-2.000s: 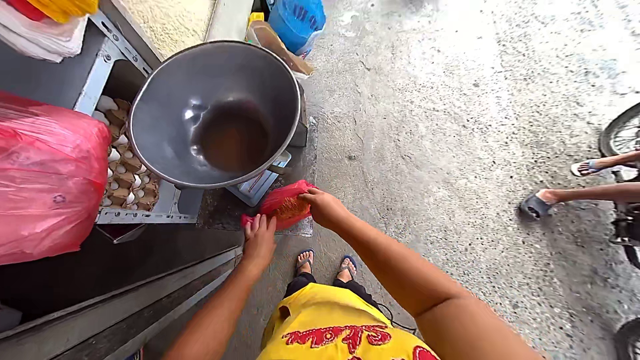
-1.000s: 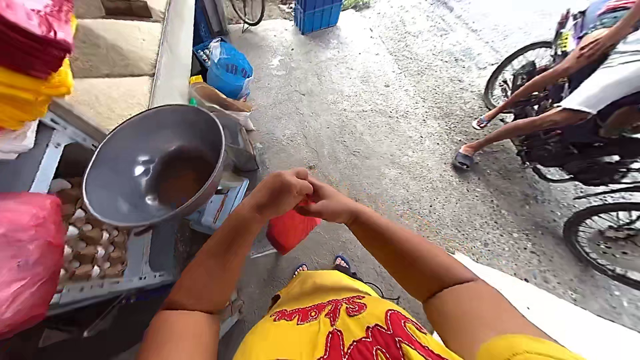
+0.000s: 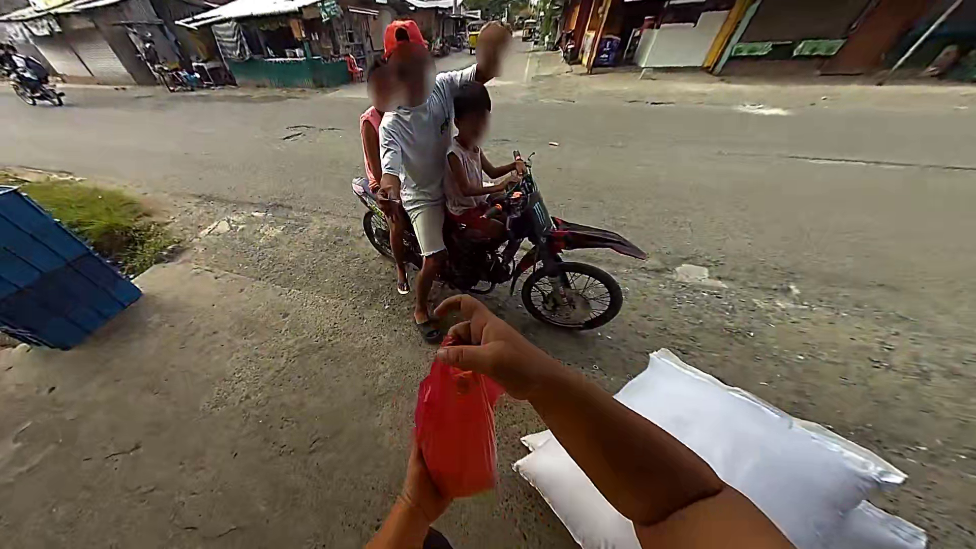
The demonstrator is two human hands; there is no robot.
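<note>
A filled red plastic bag hangs upright in front of me. At its top, the fingers of my right hand pinch the gathered neck. My left hand is lower, against the bag's left side and underside, with its fingers mostly hidden behind the plastic. What the bag holds cannot be made out. Beyond my hands, several people are on and beside a motorcycle; one of them, in a light shirt, has a foot on the ground.
White filled sacks lie at the lower right, close to my right forearm. A blue plastic crate stands at the left beside grass. Behind the motorcycle runs a road, with roadside stalls across it and another motorcycle far left.
The view has swung up from the metal bowl and egg trays to the road. My hands, together at the bag's top one second ago, are now apart, the left one lower on the bag.
</note>
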